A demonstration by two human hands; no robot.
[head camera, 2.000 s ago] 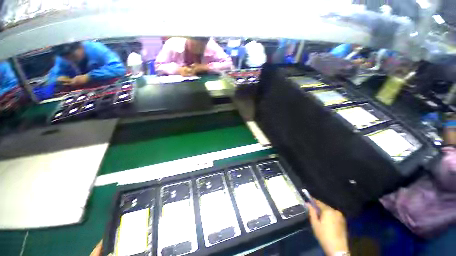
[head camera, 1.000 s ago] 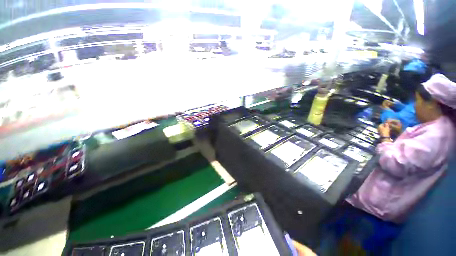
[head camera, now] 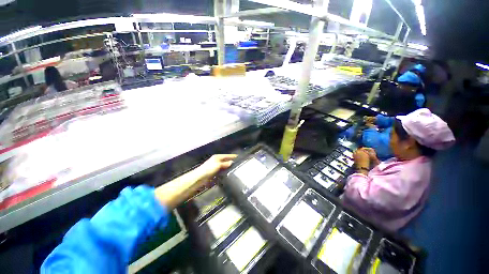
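My left hand (head camera: 219,162), bare, in a blue sleeve, reaches out from the lower left and holds the far left end of a black foam tray (head camera: 272,228). The tray slants from centre to lower right and holds a row of several phone housings (head camera: 304,218) with white centres and black ends. It lies over or just above another tray, whose phone housings (head camera: 224,222) show at its left; I cannot tell if the two touch. My right hand is not in view.
A person in a pink smock and cap (head camera: 394,182) sits close at the right beside another row of phone trays (head camera: 333,170). A white overhead shelf (head camera: 161,142) with a post (head camera: 306,69) crosses ahead. Blue-capped coworkers are farther back.
The view has swung right and up. My left arm has come into view with its hand on a tray over the stack. My right hand and the tool have left the picture.
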